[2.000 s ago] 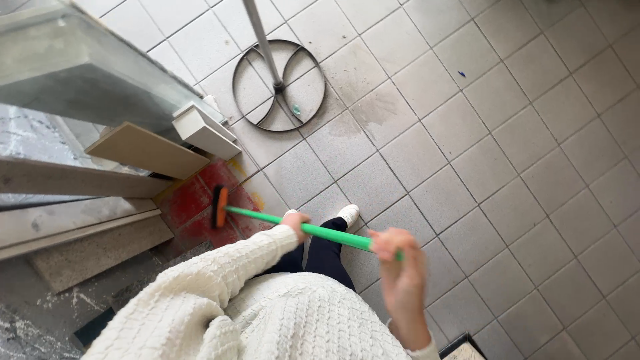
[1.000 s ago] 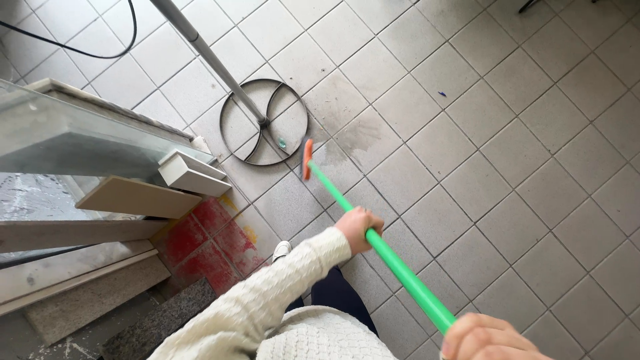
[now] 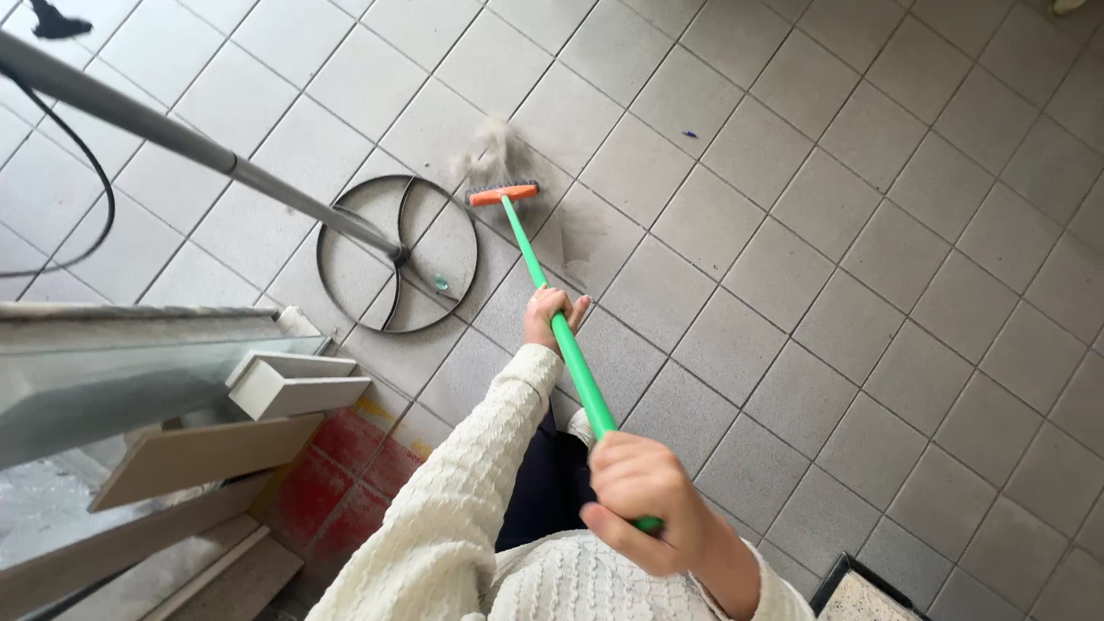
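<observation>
A push broom with a green handle [image 3: 583, 379] and an orange head [image 3: 504, 194] reaches away from me across the tiled floor. My left hand [image 3: 552, 317] grips the middle of the handle. Near its top end, my right hand [image 3: 649, 500] is closed around it. Dark bristles touch the floor beside a clump of grey dust [image 3: 496, 151], and a cloudy smear of dirt [image 3: 580, 233] lies to the right of the head.
Left of the broom head, a round metal stand base [image 3: 398, 254] with a grey pole [image 3: 172, 129] rests on the floor. Glass and stone panels [image 3: 207, 448] lean at the lower left, by red-painted tiles [image 3: 332, 487]. A black cable [image 3: 103, 198] curves at the far left.
The broom head has moved from the red tiles, past the round base's edge, to the dust beyond. Both hands have stayed on the handle. A fluffy dust clump now shows ahead of the bristles.
</observation>
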